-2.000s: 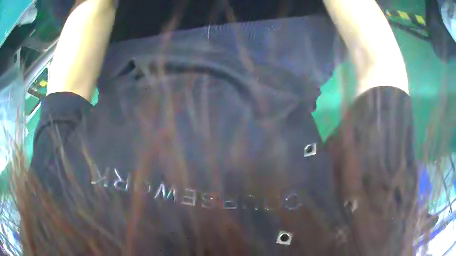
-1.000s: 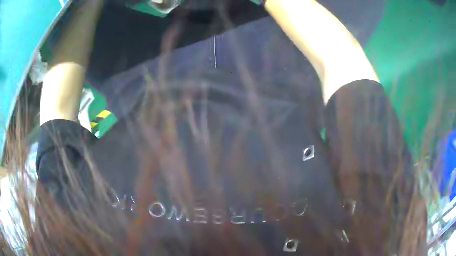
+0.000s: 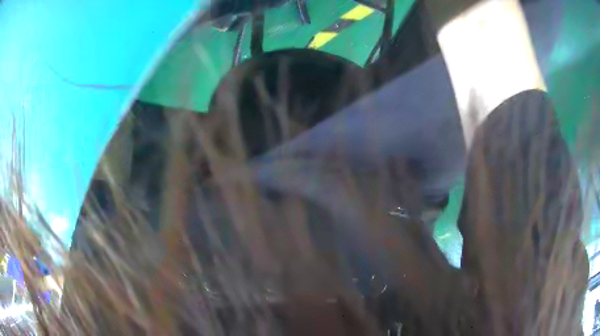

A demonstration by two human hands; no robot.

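Neither of my hands shows. My right forearm [image 3: 493, 59] runs up out of the top edge at the right, bare below a dark sleeve. My left arm is mostly hidden, dim and blurred behind hair at the left. No part or tool held by a hand is in view. The nearest thing in front is my dark clothing [image 3: 368, 243], with a blue-grey cloth area [image 3: 395, 125] over the lap, all blurred by hanging hair.
The bright blue-green tabletop [image 3: 79, 85] fills the upper left, with its curved edge beside me. Green floor with yellow-and-black tape [image 3: 342, 25] lies at the top, crossed by dark legs, perhaps of a stool or chair. More green floor shows at the right.
The view has swung, and the tabletop now covers much more of the left. The bare left forearm seen before is no longer clear. The right forearm appears further right.
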